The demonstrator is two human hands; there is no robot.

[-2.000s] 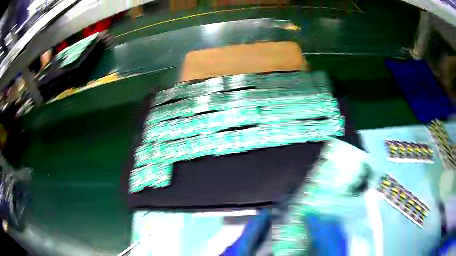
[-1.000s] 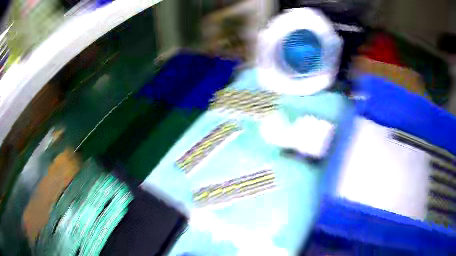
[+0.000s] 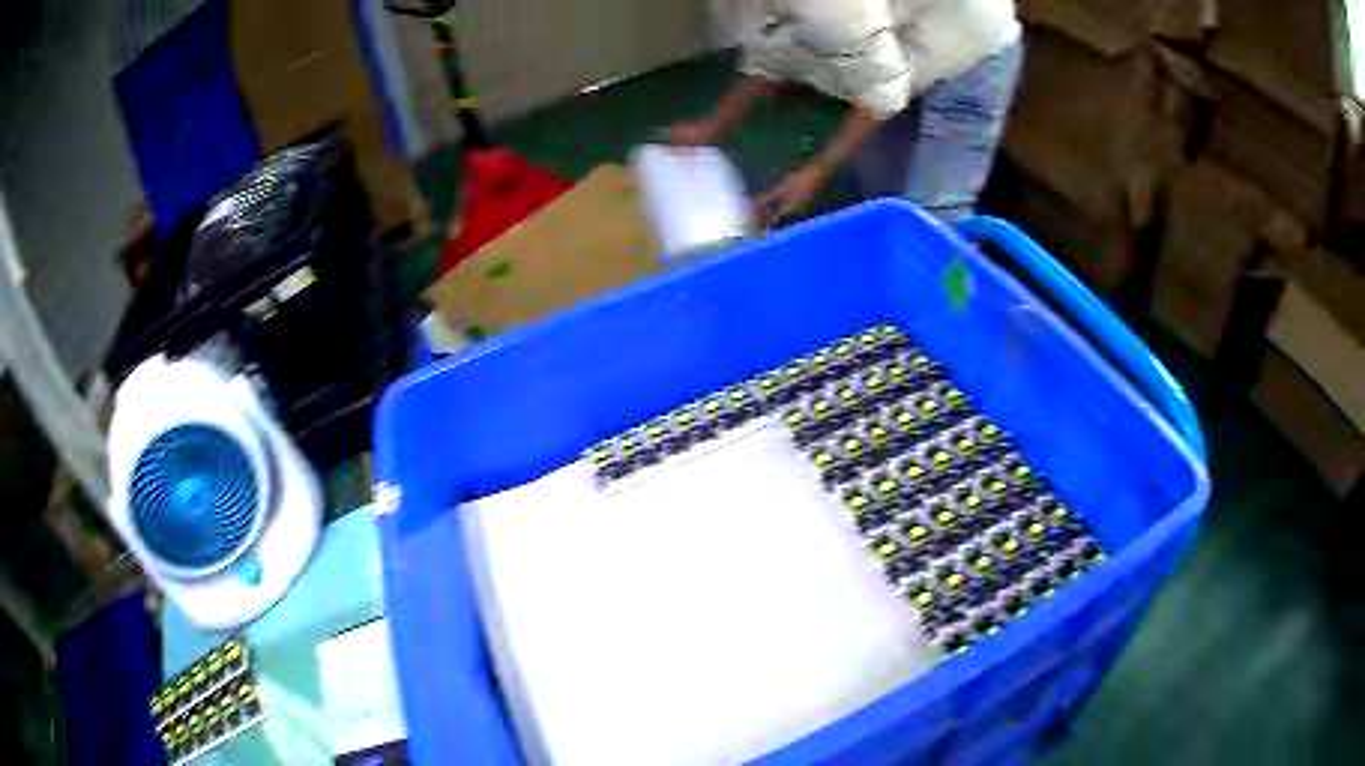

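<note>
A deep blue plastic tote (image 3: 1033, 322) with a lighter blue handle (image 3: 1100, 329) fills the middle of the view. Inside it, several rows of board strips (image 3: 936, 479) lie with their yellow-and-black parts upward. A large flat white divider sheet (image 3: 704, 599) lies over the left and near part of the strips. Neither of my hands is in view.
A white desk fan (image 3: 195, 494) stands left of the tote on the pale blue-green bench (image 3: 307, 644). More board strips (image 3: 207, 700) and a white box or pad (image 3: 355, 688) lie there. Behind the tote, a person (image 3: 913, 90) bends over a brown carton (image 3: 547, 255), holding something white. Brown cartons (image 3: 1228, 225) are stacked at right.
The view has swung right from the black sheets and green boards to the tote, which is now central. The fan now shows at the left. My blue-gloved hands, seen blurred earlier, have left the picture.
</note>
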